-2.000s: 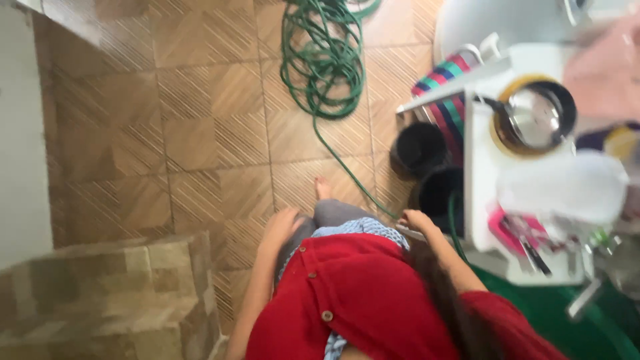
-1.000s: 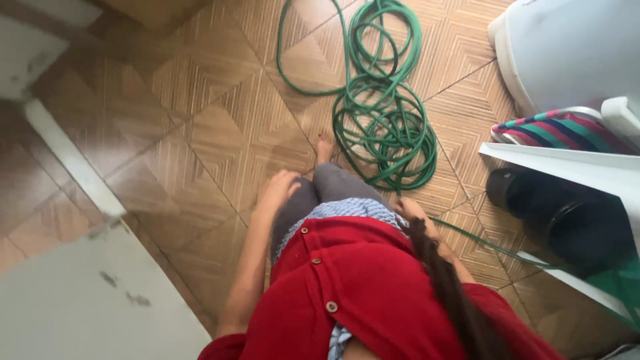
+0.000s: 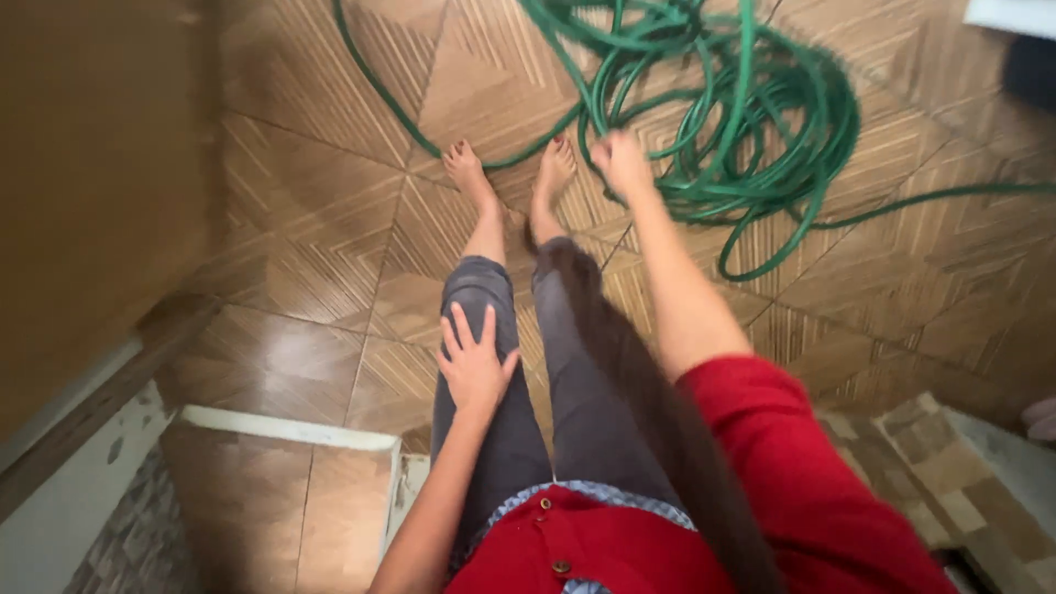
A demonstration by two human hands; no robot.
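Observation:
A green garden hose [image 3: 767, 124] lies in a loose, tangled coil on the tiled floor, with one strand running off to the right and another looping left past my bare feet. My left hand [image 3: 477, 367] rests spread on my left thigh near the knee, over the grey trousers [image 3: 487, 289], and holds nothing. My right hand [image 3: 623, 161] is reached down at the left edge of the coil, fingers curled and blurred; whether it grips a strand of hose cannot be told.
Wood-patterned tiles [image 3: 313, 206] cover the floor. A pale raised edge [image 3: 289, 427] stands at lower left, beside a brown panel [image 3: 99, 181]. At lower right is a tiled ledge [image 3: 949, 478]. A white edge and a dark object [image 3: 1031, 74] show at upper right.
My right hand has moved from beside my hip down to the hose coil. Both feet are now in view, where one showed before. The view has turned and moved nearer the hose.

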